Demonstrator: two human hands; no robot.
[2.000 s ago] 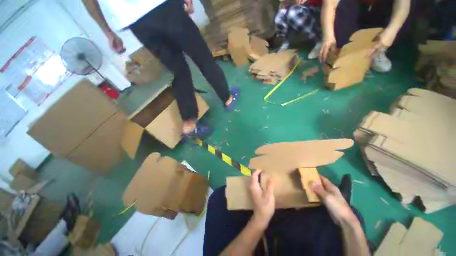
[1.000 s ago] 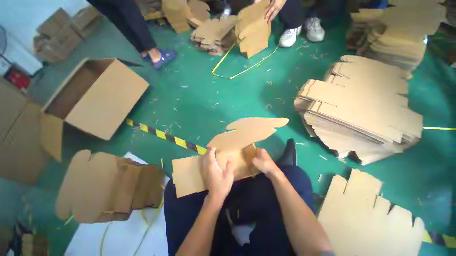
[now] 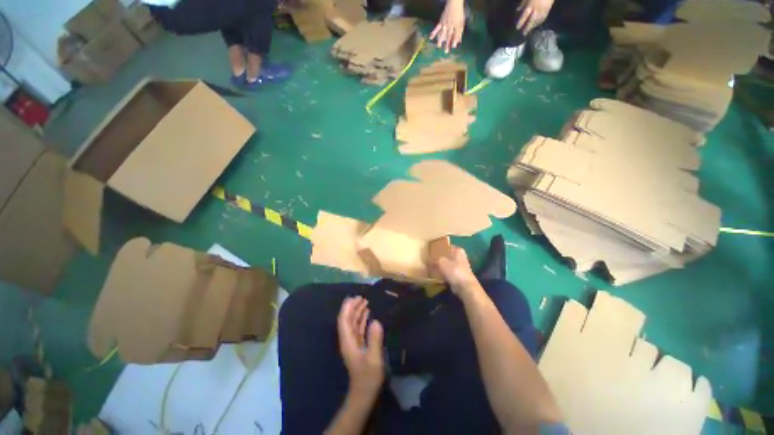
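Note:
A part-folded mailer box (image 3: pixel 399 248) stands over my knees, its lid panel with rounded flaps (image 3: pixel 441 200) spread away from me. A flat side flap sticks out at its left end, and a small wall is raised near the middle left. My right hand (image 3: pixel 451 268) grips the folded wall at the box's right end. My left hand (image 3: pixel 362 344) is off the box, over my lap, with fingers apart and nothing in it.
A thick stack of blanks (image 3: pixel 624 195) lies at right, with more blanks (image 3: pixel 624 374) by my right knee. Folded boxes (image 3: pixel 182 302) sit on a white sheet (image 3: pixel 148 399) at left. A large open carton (image 3: pixel 182 153) stands beyond. Another person's hands (image 3: pixel 450 25) and a box (image 3: pixel 437 106) are ahead.
My left hand has let go of the box and drawn back over my lap. The box's left part shows a raised wall. The person ahead has let go of a box, now lying on the floor.

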